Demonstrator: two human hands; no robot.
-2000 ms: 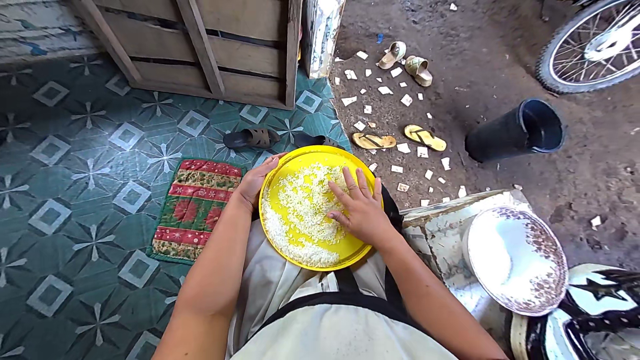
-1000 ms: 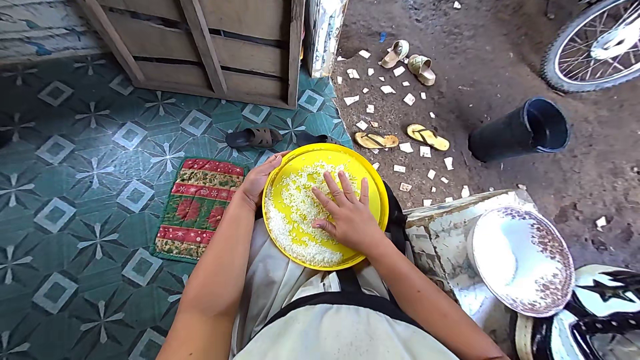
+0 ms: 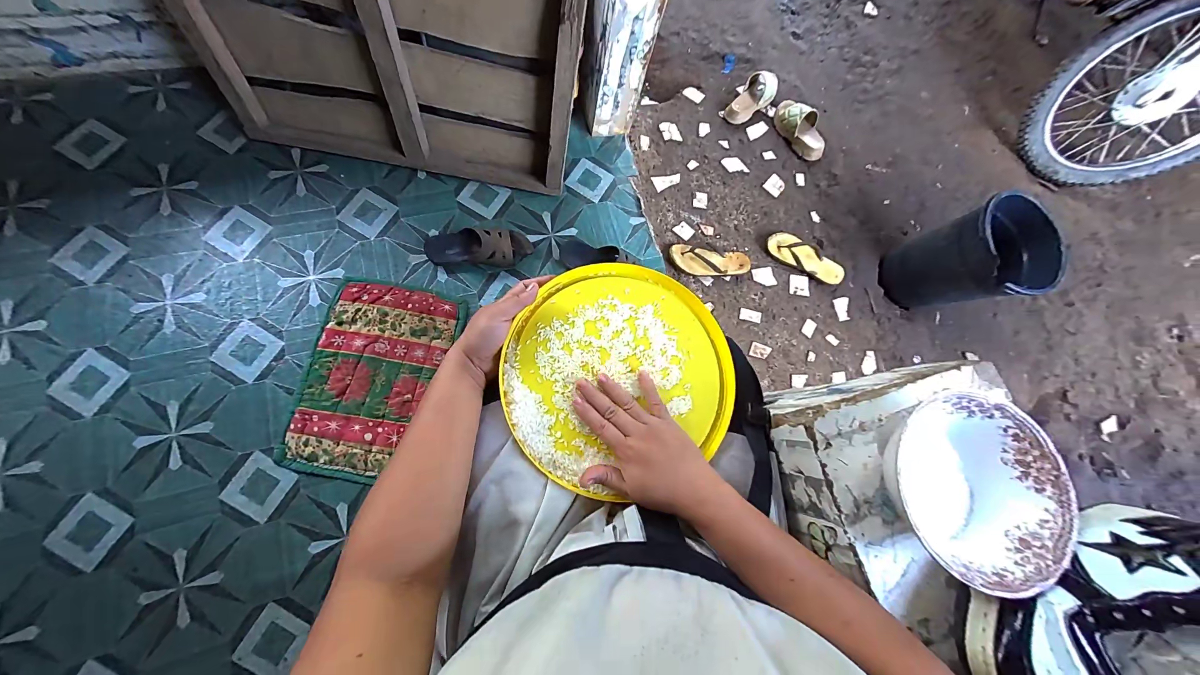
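Note:
A round yellow tray (image 3: 712,375) rests on my lap, with white rice grains (image 3: 600,342) spread over its middle and left side. My left hand (image 3: 497,328) grips the tray's upper left rim, its fingers partly hidden at the edge. My right hand (image 3: 637,441) lies palm down over the lower middle of the tray, fingers spread, fingertips touching the grains. Nothing is seen held in the right hand.
A patchwork mat (image 3: 370,380) and dark sandals (image 3: 478,247) lie on the tiled floor. A patterned basin (image 3: 984,492) sits on a ledge (image 3: 816,478) at right. Beyond are a black bucket (image 3: 975,248), yellow flip-flops (image 3: 804,258), a wheel (image 3: 1125,94) and a wooden door (image 3: 487,84).
My right hand has moved down and toward the body across the tray, and grains now show where it lay before. My left hand keeps its grip on the rim.

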